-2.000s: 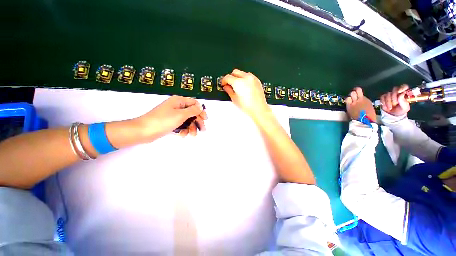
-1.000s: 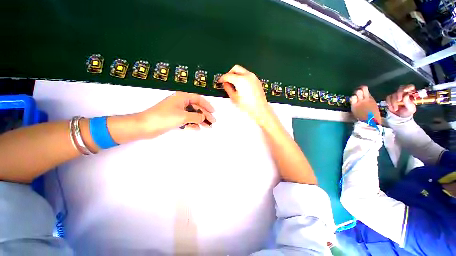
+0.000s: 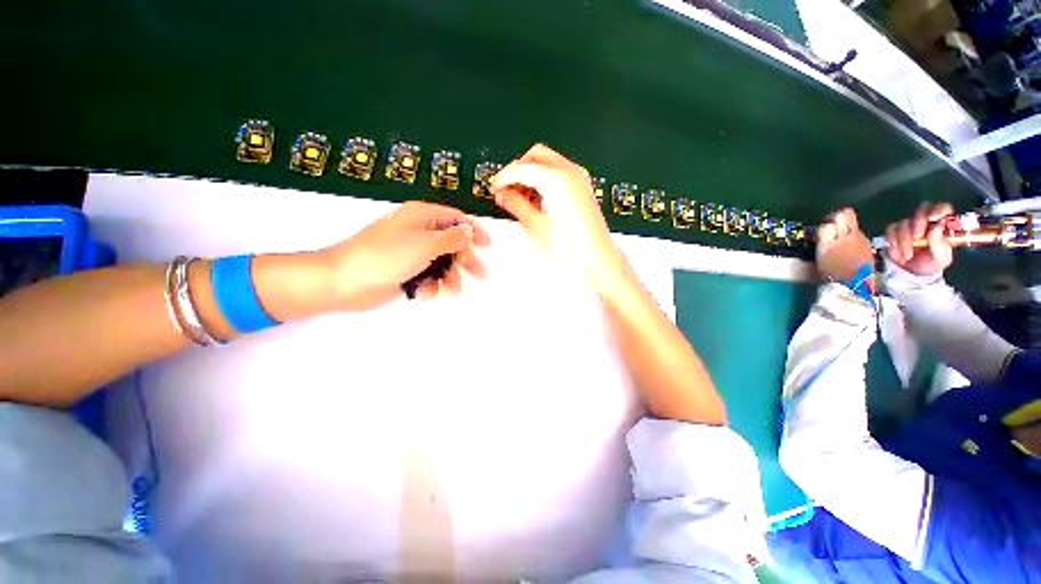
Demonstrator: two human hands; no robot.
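A row of small circuit boards [image 3: 357, 157] with yellow square centres lies along the near edge of the dark green conveyor belt [image 3: 377, 69]. My left hand [image 3: 417, 253], with a blue wrist strap and silver bangles, is curled around small black parts [image 3: 430, 275] above the white sheet [image 3: 343, 422]. My right hand [image 3: 550, 196] is at the row, with its thumb and fingertips over a board [image 3: 487, 180]. What its fingertips hold is hidden.
A blue bin [image 3: 86, 245] is at the left edge. A teal mat [image 3: 731, 365] is right of the sheet. Another person's hands [image 3: 885, 245] are at the right end of the row, one on an amber-and-metal tool [image 3: 982, 232]. A coiled blue cord [image 3: 139, 504] is at lower left.
The boards have moved to the right along the belt. My right hand has stayed near the same spot, now over another board. My left hand's fingers have shifted around the black parts.
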